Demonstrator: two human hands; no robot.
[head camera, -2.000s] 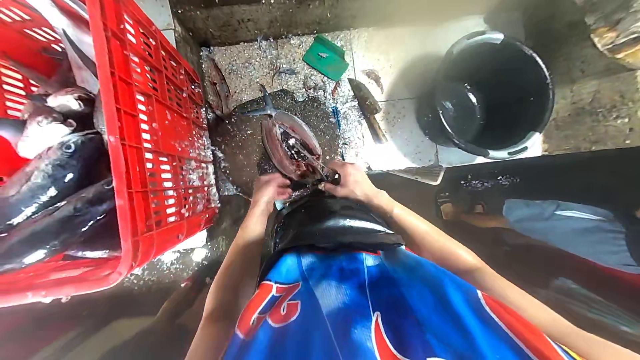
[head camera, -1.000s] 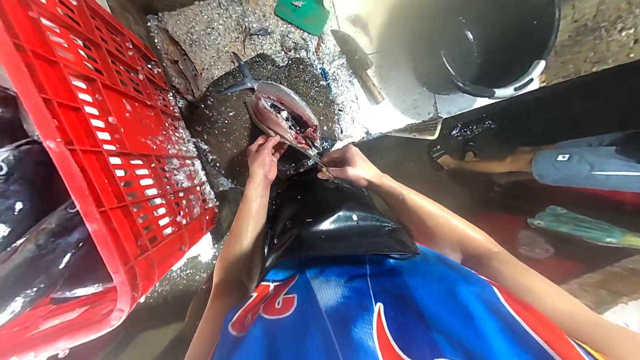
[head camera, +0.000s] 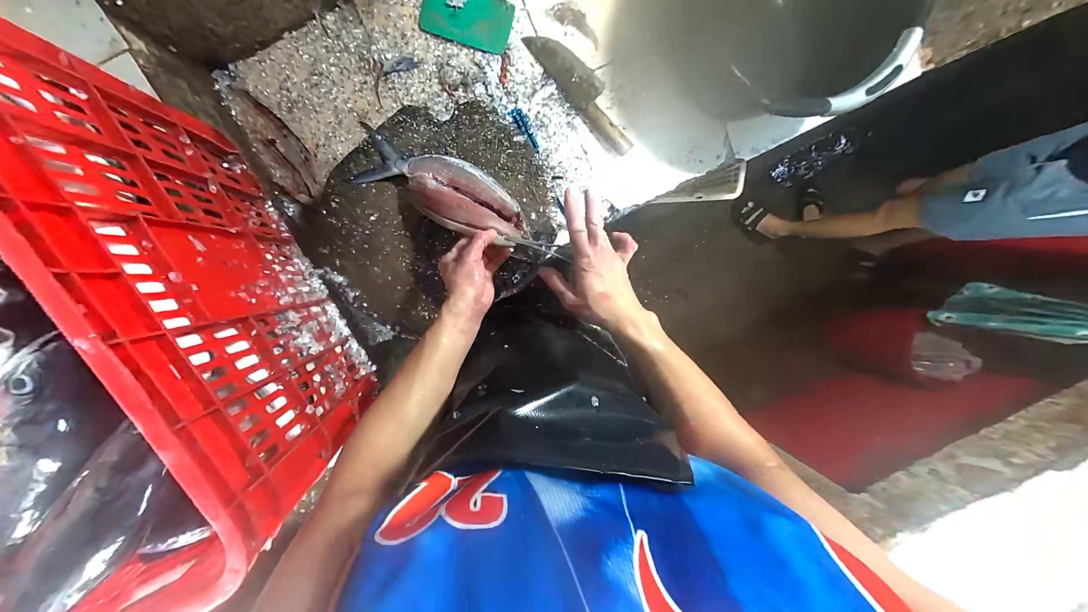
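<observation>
A fish with its flesh cut open lies on a dark round chopping block, its forked tail toward the upper left. My left hand pinches the near end of the fish between thumb and fingers. Beside it on the right, my right hand is raised with its fingers spread. A thin pale strip or blade runs from the fish's end toward the right hand; what it is cannot be told. Beyond the block lie a wide-bladed knife and a green plastic piece.
A red plastic crate holding large fish stands at the left. A large dark tub is at the upper right, near a pale slotted object. A person's leg in grey shorts shows at the right.
The fingers of my right hand, bent close to the fish's end before, are now spread. The cut fish shows a flatter, more closed surface than before. The view has shifted closer to the crate.
</observation>
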